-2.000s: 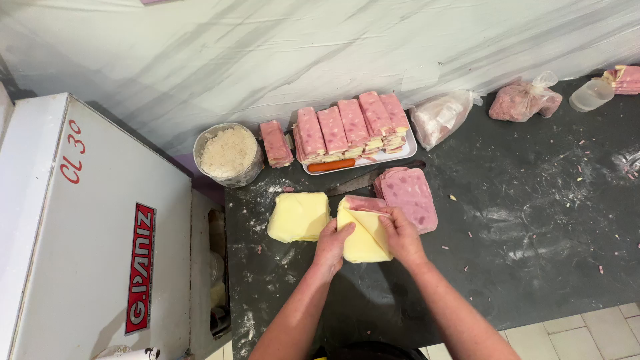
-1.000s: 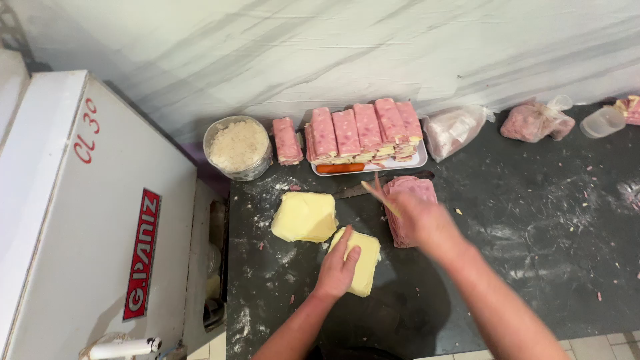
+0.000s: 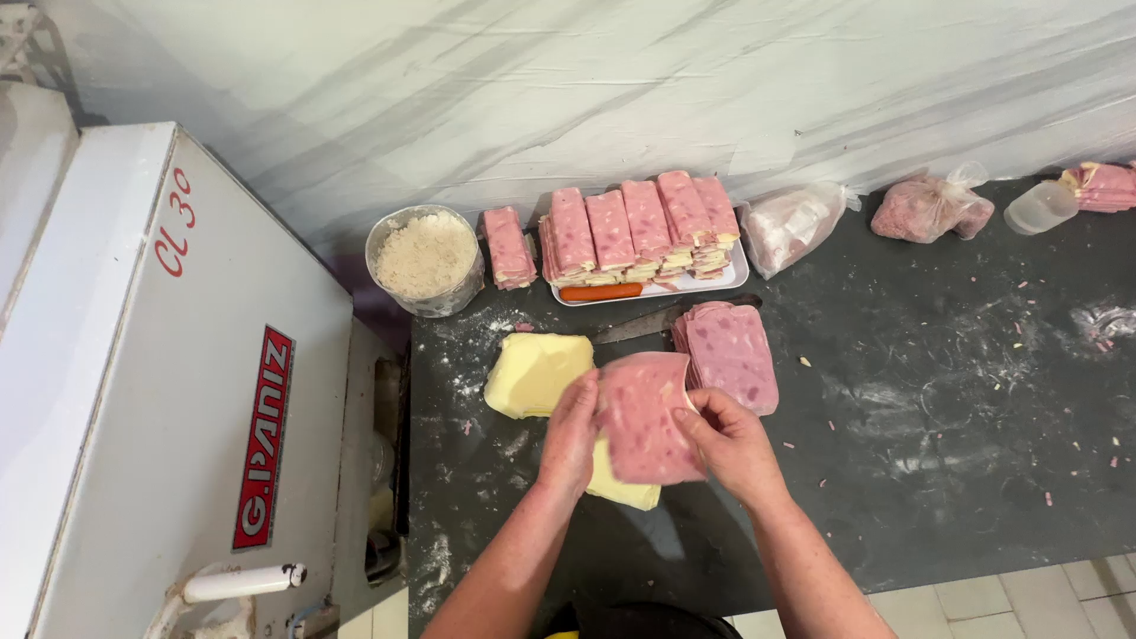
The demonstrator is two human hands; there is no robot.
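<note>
A pink, marbled slice of sliced meat is held by its right edge in my right hand, over a stack of cheese slices that it partly hides. My left hand is at the slice's left edge; whether its fingers pinch the slice cannot be told. Up and to the left lies another stack of yellow cheese slices. A stack of meat slices lies just beyond my right hand. Behind these, a knife rests on the dark table, its blade pointing left.
At the back stand a tub of white crumbly food, a meat-and-cheese stack and a white tray of similar stacks with an orange stick. Plastic bags and a clear cup sit farther right. A white machine borders the left.
My right hand has moved from the meat stack to over the nearer cheese stack, with a meat slice in it. My left hand has moved from the cheese top to the slice's left edge.
</note>
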